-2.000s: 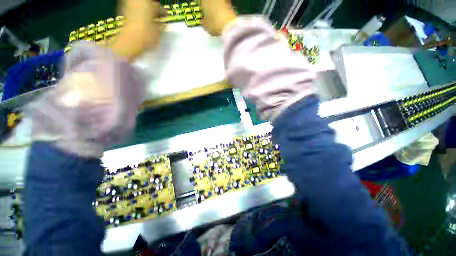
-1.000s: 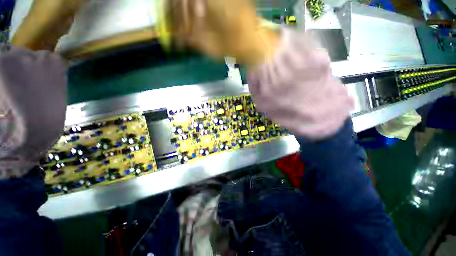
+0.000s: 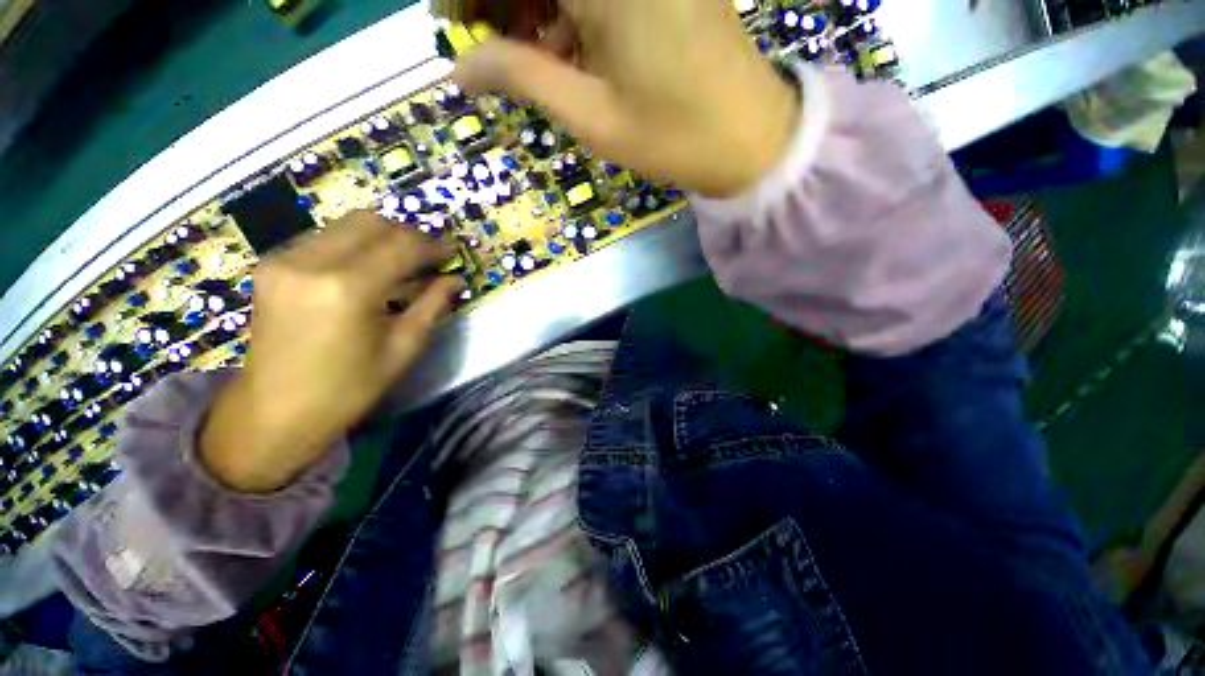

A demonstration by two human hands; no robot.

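A tan-yellow PCB panel (image 3: 502, 218) crowded with parts lies in the track before me. Several yellow-topped transformers stand on it, one of them near the middle (image 3: 399, 163). My left hand (image 3: 324, 337) is bare and low over the panel's near left corner, its thumb and fingers closed around a small dark and yellow transformer (image 3: 453, 264) at the board. My right hand (image 3: 661, 93) is above the panel's far side, with yellow and dark transformers (image 3: 463, 40) at its fingers. The right hand partly hides them and the panel.
Another panel (image 3: 132, 330) lies at the left, with a dark gap (image 3: 268, 211) between the panels. Silvery rails run along the far side (image 3: 225, 139) and near side (image 3: 582, 284). The green mat (image 3: 119, 119) is behind. A red basket (image 3: 1035, 277) is low at the right.
Both hands have come back from the white tray to the panel, the left now at its near edge. The view has tilted down; the tray has left the picture.
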